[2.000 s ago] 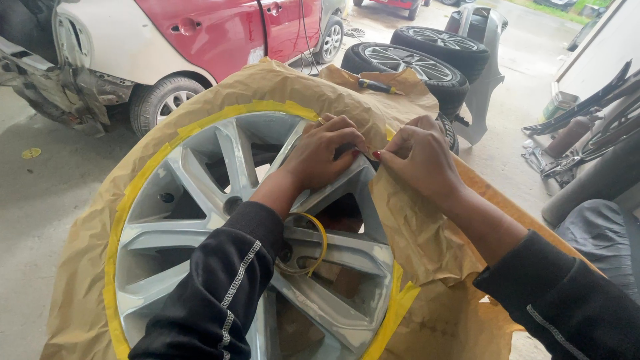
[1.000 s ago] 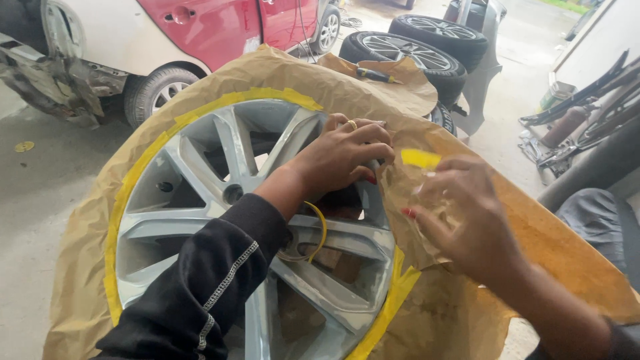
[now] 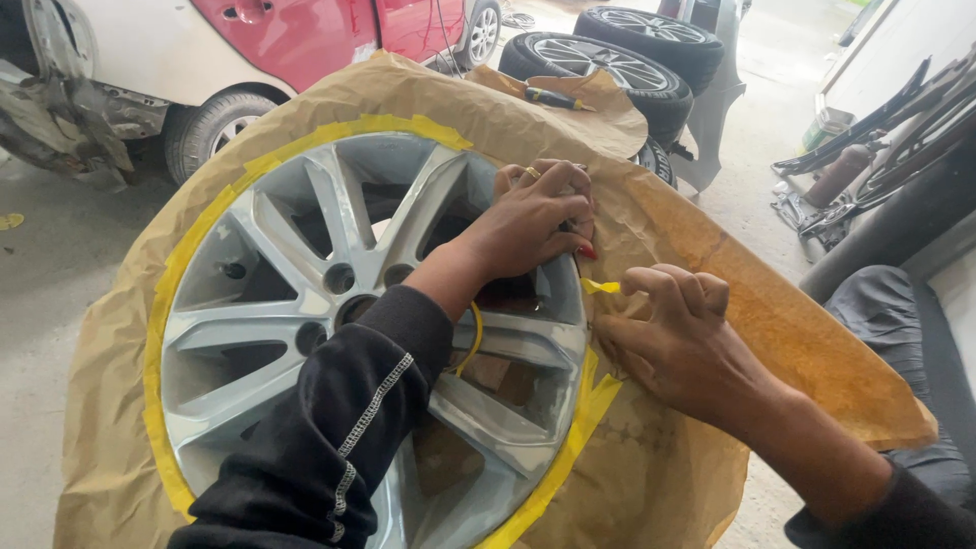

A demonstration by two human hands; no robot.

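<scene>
A grey multi-spoke alloy wheel rim (image 3: 351,244) lies face up, ringed by brown masking paper (image 3: 114,351). Yellow masking tape (image 3: 179,263) follows much of its edge; none shows on the upper right stretch by my hands. My left hand (image 3: 537,213) presses with bent fingers on the rim's upper right edge and the paper there; its fingertips are partly hidden. Lower and to the right, my right hand (image 3: 671,328) pinches a short yellow tape piece (image 3: 601,287) near the rim's edge. A yellow ring (image 3: 476,335), perhaps a tape roll, shows between the spokes.
A black and yellow hand tool (image 3: 557,97) lies on paper beyond the rim, beside stacked tyres on alloy wheels (image 3: 602,65). A red and white car (image 3: 282,38) stands behind. At right are a dark gas cylinder (image 3: 842,175), loose parts and a person's clothed leg (image 3: 877,320).
My right hand has come down and left to the rim's edge from where it held the tape piece raised a second ago. My left hand stays at the upper right of the rim.
</scene>
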